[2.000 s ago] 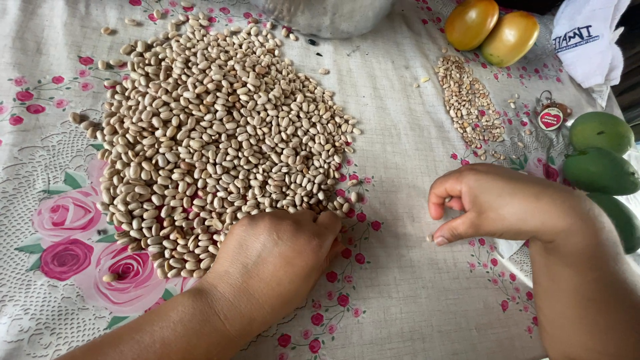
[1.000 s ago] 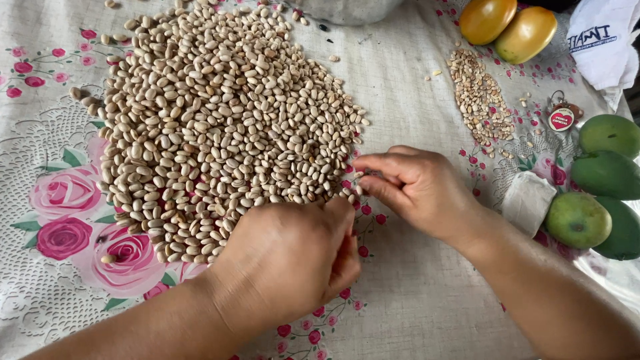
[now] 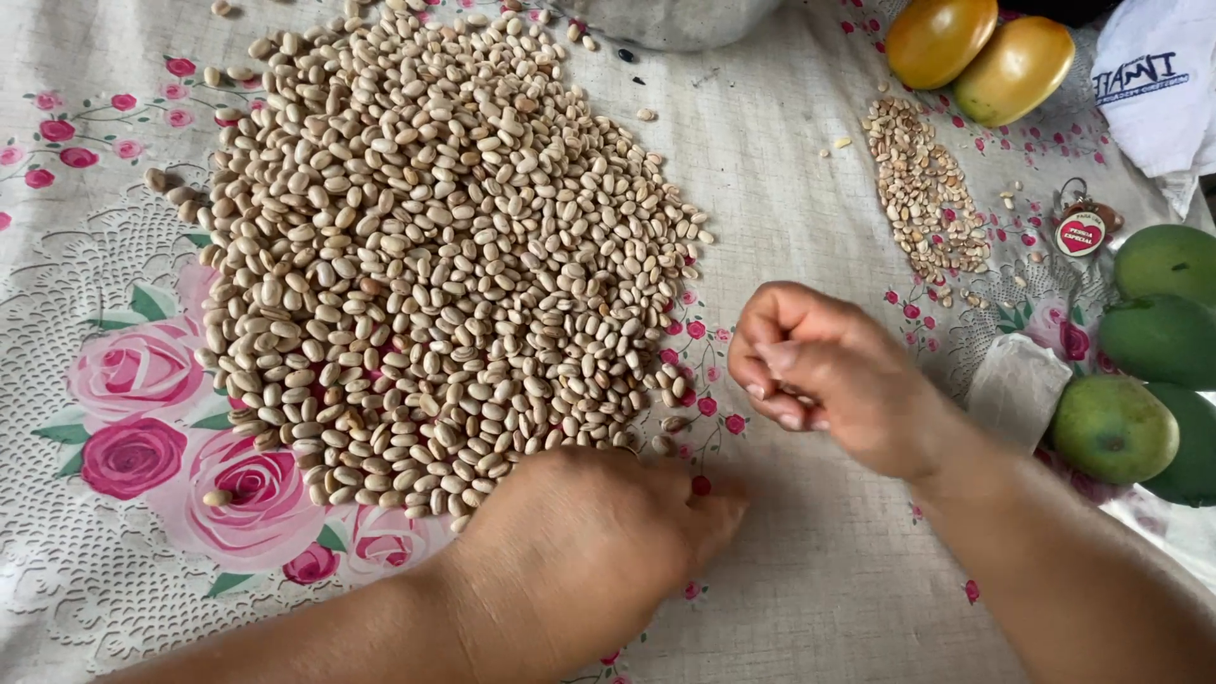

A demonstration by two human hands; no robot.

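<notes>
A large heap of pale dried beans (image 3: 446,256) lies on a floral tablecloth (image 3: 807,570). At the heap's lower right edge rests my left hand (image 3: 598,541), back upward; its fingertips are mostly hidden and blurred, so what it holds cannot be told. To the right of the heap, my right hand (image 3: 826,375) hovers over bare cloth with its fingers curled in; whether a bean is inside cannot be seen. Two loose beans (image 3: 668,434) lie between the hands. Farther right is a smaller, narrow pile of beans (image 3: 926,190), some of which look broken or shrivelled.
A metal vessel (image 3: 679,19) stands at the top edge. Two yellow-orange fruits (image 3: 1016,71) sit at upper right beside a white printed cloth (image 3: 1154,95). A heart keyring (image 3: 1081,233), several green fruits (image 3: 1116,427) and a folded white paper or cloth (image 3: 1018,389) line the right side.
My right hand was out to the right, then came to the heap's edge by my left hand, and is now a little right of it with fingers curled. My left hand stays at the lower edge.
</notes>
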